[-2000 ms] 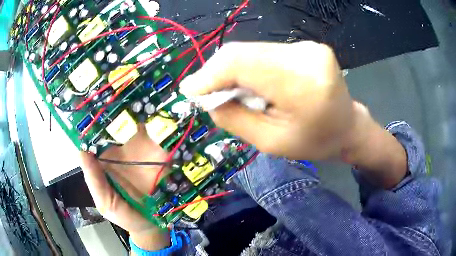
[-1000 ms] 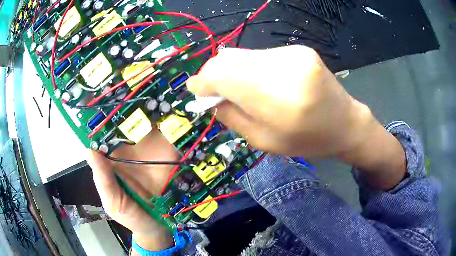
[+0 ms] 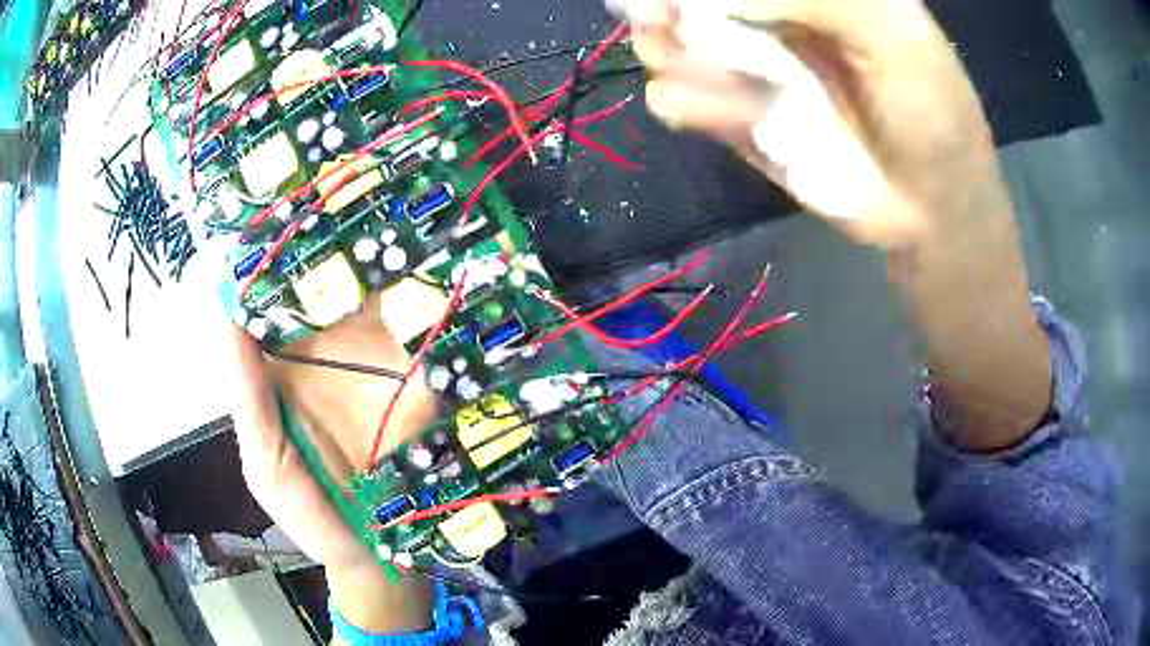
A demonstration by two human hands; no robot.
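Note:
My left hand (image 3: 303,435) holds the green PCB panel (image 3: 303,343) from below and at its left edge, over my lap, with the palm showing through a gap in the panel. The panel bears yellow-taped transformers (image 3: 331,288), blue USB sockets (image 3: 501,334) and round capacitors. Red lead wires (image 3: 631,338) stick out past its right edge, with tinned ends. My right hand (image 3: 870,114) is raised off the panel at the upper right, blurred, with a white tissue wad (image 3: 807,126) in it. Its fingertips are near the top edge of the view.
A black mat (image 3: 1034,76) specked with white bits lies behind my right hand. A white sheet (image 3: 164,379) at left bears loose black pieces (image 3: 145,221). A side tray with a reddish-brown edge (image 3: 107,574) is at lower left. Other panels (image 3: 82,51) lie at upper left. A blue strap (image 3: 441,618) circles my left wrist.
My right hand has lifted away from the panel, up and to the right, with the white tissue. The panel has shifted and turned slightly, showing more of its right-side red leads and the loose black pieces.

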